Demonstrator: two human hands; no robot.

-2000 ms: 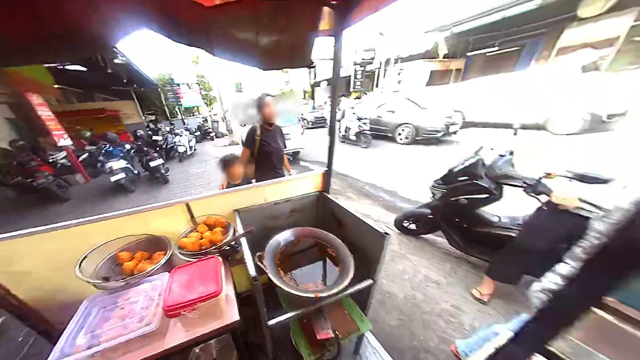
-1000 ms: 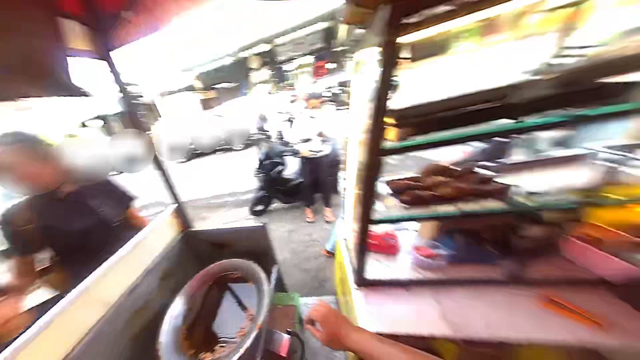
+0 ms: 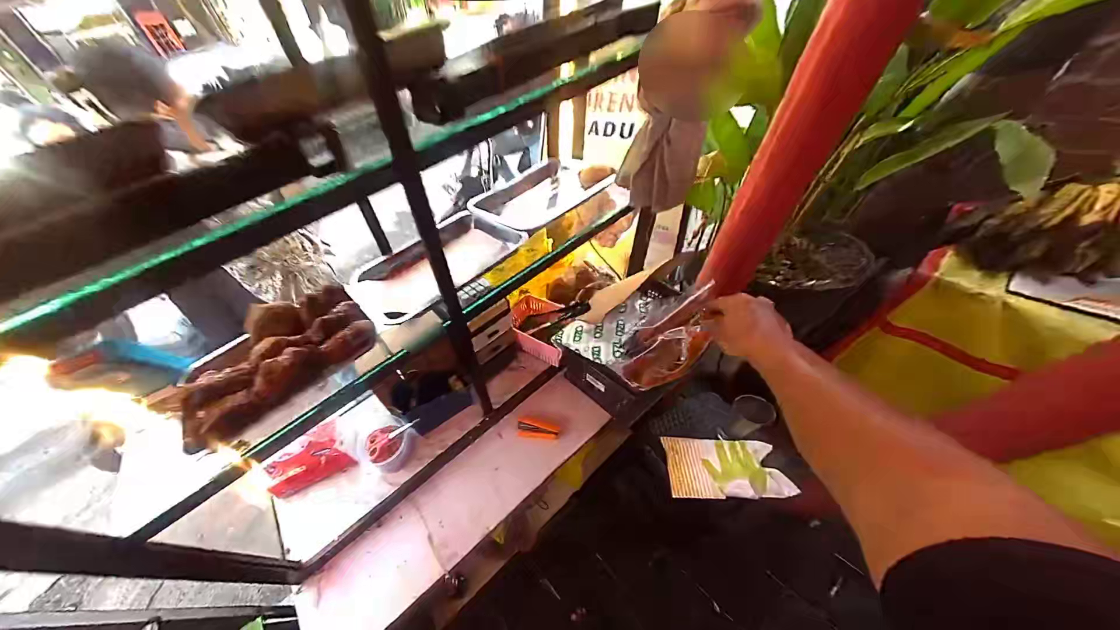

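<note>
My right hand [image 3: 748, 328] reaches in from the right side to a dark crate [image 3: 604, 389] at the end of the counter. Its fingers are at the edge of a clear plastic bag [image 3: 658, 354] with something reddish brown inside; whether they grip it is unclear. Beside that bag in the crate lie printed packaging [image 3: 604, 337] and a piece of brown paper [image 3: 626, 293]. A pink plastic basket [image 3: 535, 331] adjoins the crate. My left hand is out of view.
A glass display case with a dark frame [image 3: 429, 227] holds brown fried food [image 3: 280, 359]. An orange object [image 3: 538, 428] lies on the pink counter [image 3: 455, 490]. A red pole [image 3: 805, 140] slants beside a potted plant [image 3: 814, 262]. A printed paper sheet [image 3: 731, 468] lies below the crate.
The view has swung far right, from the frying pan and street to the display case and its far end. My right hand, low beside the pan one second ago, is now at the crate.
</note>
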